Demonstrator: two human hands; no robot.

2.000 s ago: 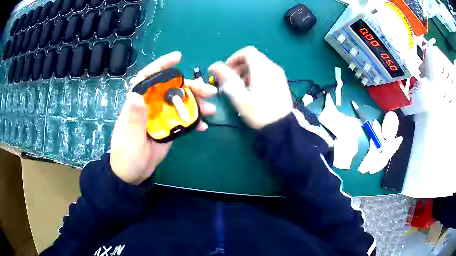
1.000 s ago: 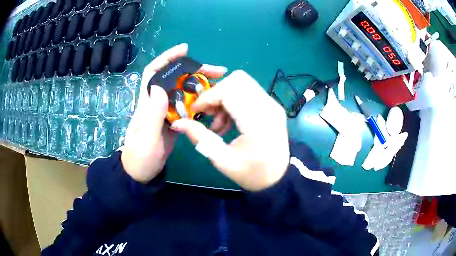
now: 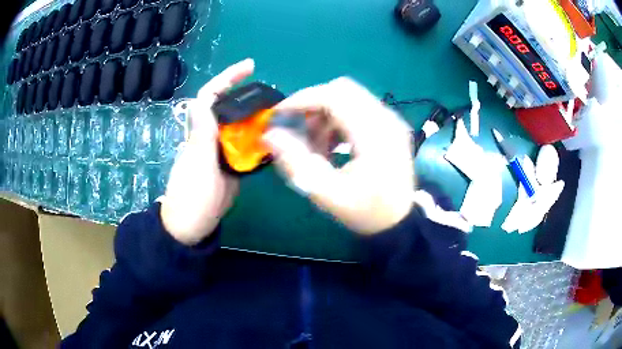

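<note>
My left hand (image 3: 198,177) holds a black charging case (image 3: 247,101) with its lid open and its orange inside (image 3: 245,146) facing up. No earbud can be made out in the visible, blurred part of the inside. My right hand (image 3: 354,157) is at the right side of the case and is blurred. Its fingers are closed around a dark, blurred piece (image 3: 293,121), which looks like an earbud; whether there is a second one cannot be told. A small white piece (image 3: 342,148) shows by its fingers.
A clear blister tray (image 3: 89,146) with black cases is at left. A single black case (image 3: 417,13) lies near the power supply (image 3: 511,51). A black cable (image 3: 416,102), white scraps (image 3: 481,198), a blue marker (image 3: 522,176), a red bin (image 3: 545,123) and a cardboard carton (image 3: 75,262) also show.
The two earbuds seen in the case a second ago no longer show there. My right hand has moved slightly up and right, with a dark piece in its fingers. My left hand still holds the case.
</note>
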